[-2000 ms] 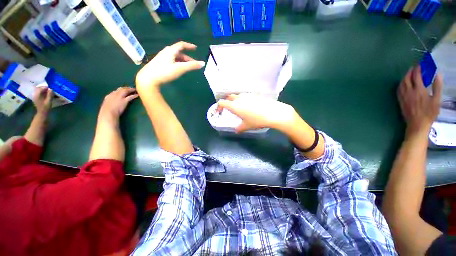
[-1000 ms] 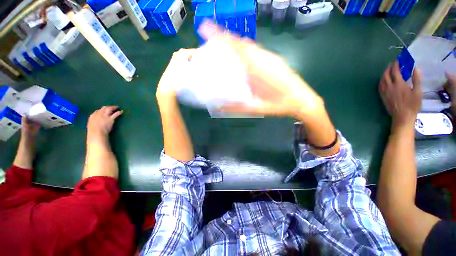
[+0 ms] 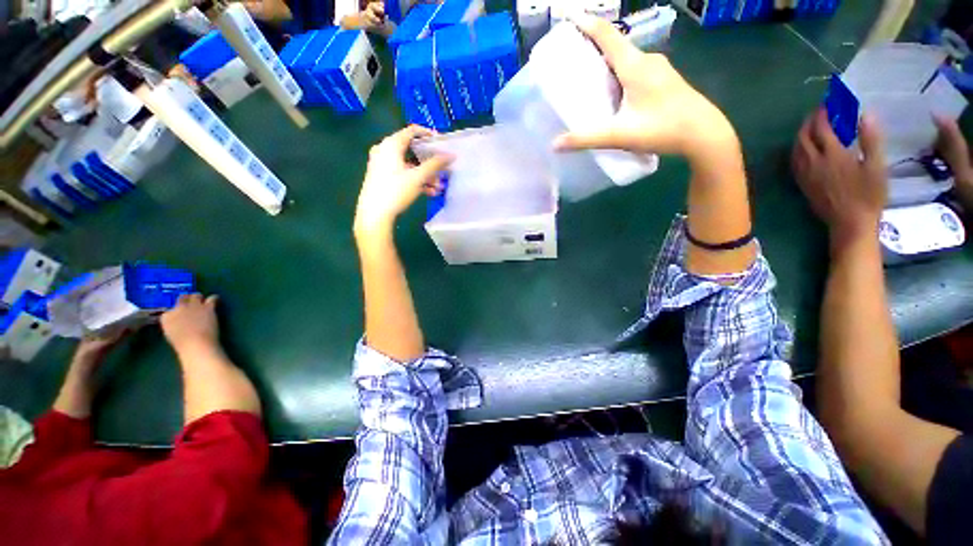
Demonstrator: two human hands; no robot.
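An open retail box (image 3: 496, 240), white with small print on its front, stands on the dark-green bench in front of me. My left hand (image 3: 400, 181) grips the box at its left rim, thumb inside and fingers outside. My right hand (image 3: 651, 101) holds a white rounded unit (image 3: 568, 75) above and right of the box. The unit is tilted, with a thin translucent white sheet or bag around or below it. The unit's far side and the bottom of the box are hidden.
Blue closed cartons (image 3: 457, 75) stand behind the box. Two power strips (image 3: 213, 144) hang at the left. A person in red sleeves (image 3: 213, 432) handles a carton at left. Another person's hands (image 3: 843, 176) are at an open box at right, beside a white unit (image 3: 923, 229).
My right hand has moved up and right with the unit, away from the box. My left hand now grips the box rim. The person at left now has both hands at a carton.
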